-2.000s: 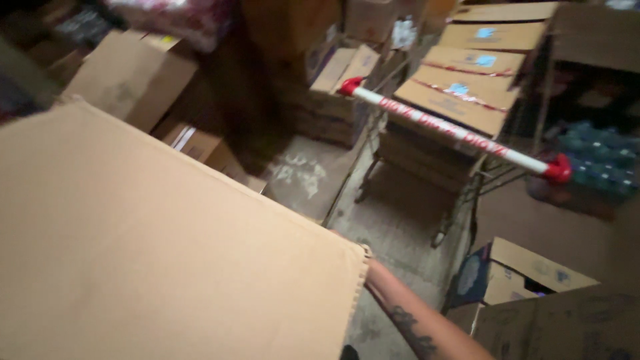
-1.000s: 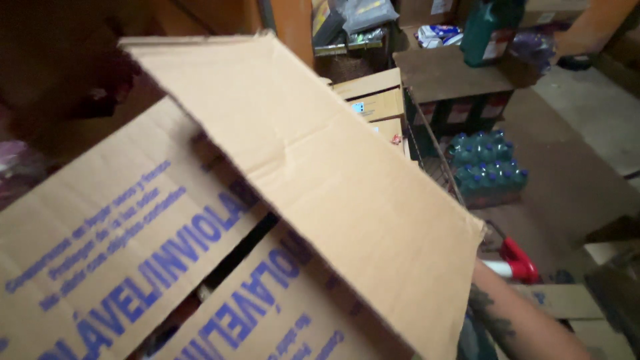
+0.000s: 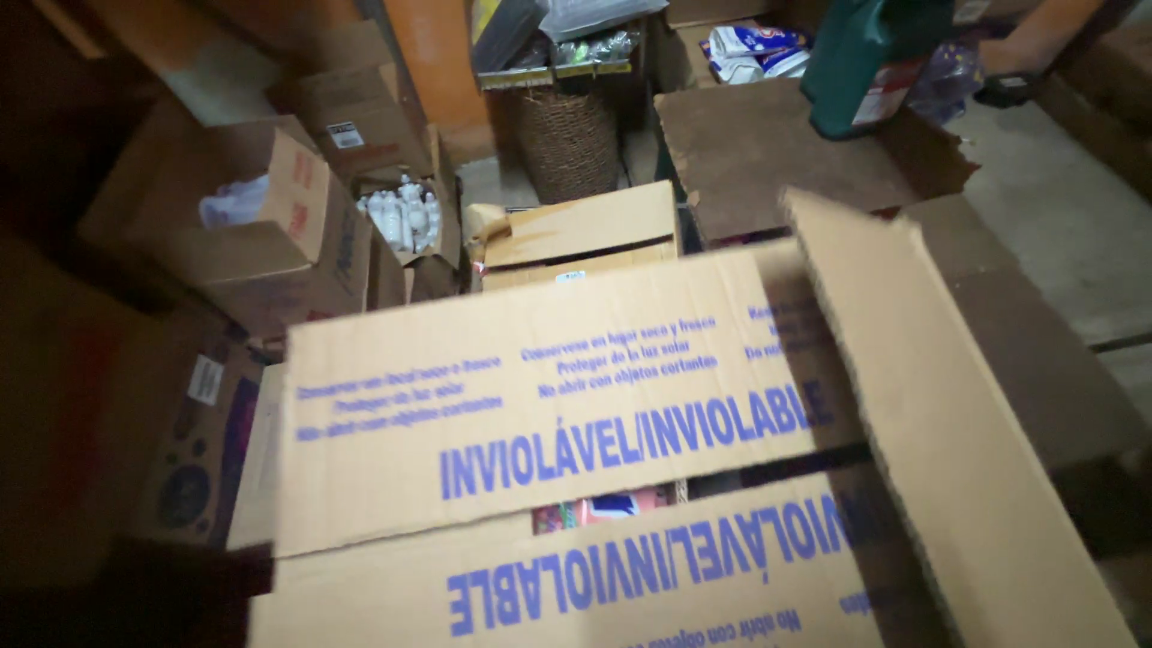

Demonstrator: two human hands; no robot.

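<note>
A large cardboard box with blue printing fills the lower middle of the head view. Its two long top flaps lie nearly flat with a narrow gap between them, through which a pink and green package shows. On the right, a further flap stands raised at a slant. Neither of my hands can be seen; the box's sides and underside are hidden. Behind the box lies another carton with its flaps folded over.
Open cartons stand at the left, one with white bottles. A wicker basket is behind. At the back right, a green jug stands on a brown cardboard sheet.
The view has swung round. The right forearm, seen beside the box in both earlier frames, is out of sight. The box's printed flaps, partly covered by a raised flap a second ago, show more fully.
</note>
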